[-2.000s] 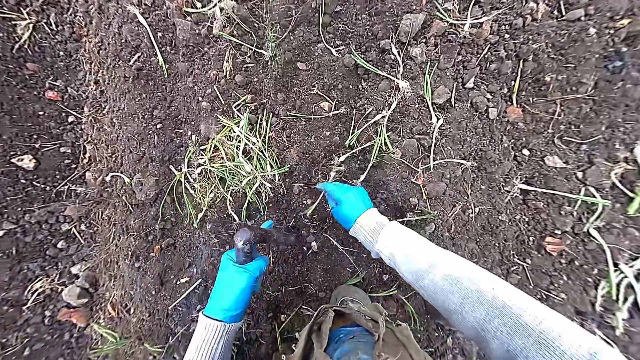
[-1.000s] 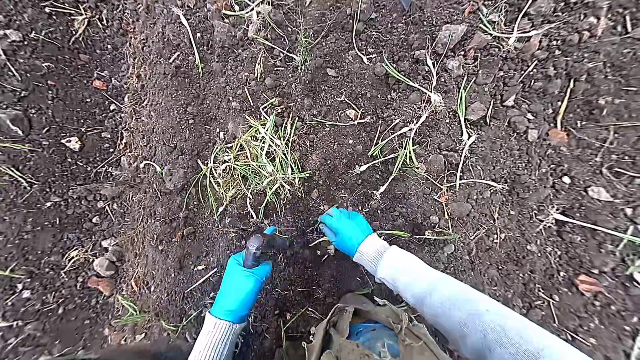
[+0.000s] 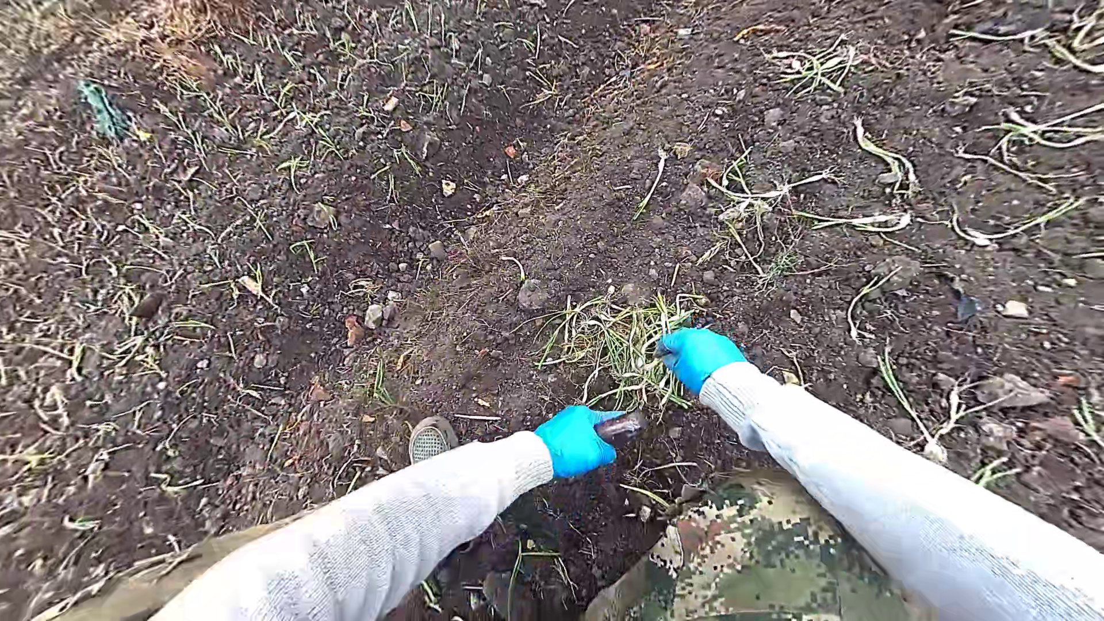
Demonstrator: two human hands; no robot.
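Note:
My left hand (image 3: 576, 442), in a blue glove, is closed around the dark handle of a tool (image 3: 619, 429); the tool's working end cannot be made out. Green and whitish uprooted plants lie in a heap (image 3: 617, 345) on the soil, just above that hand. At the right edge of the heap is my right hand (image 3: 697, 355), also gloved in blue, its fingers closed near the stems. Whether it grips any stem cannot be told, as the fingertips are partly hidden.
More pulled plants (image 3: 862, 220) lie scattered on the soil at the right. Small green shoots (image 3: 293, 168) cover the ground at the left. Stones (image 3: 373, 316) lie left of centre. A shoe (image 3: 431, 438) and a camouflage-clad knee (image 3: 759, 552) show below.
My right hand has moved from bare soil to the right edge of the plant heap. My left hand still holds the tool. The view has swung far to the left.

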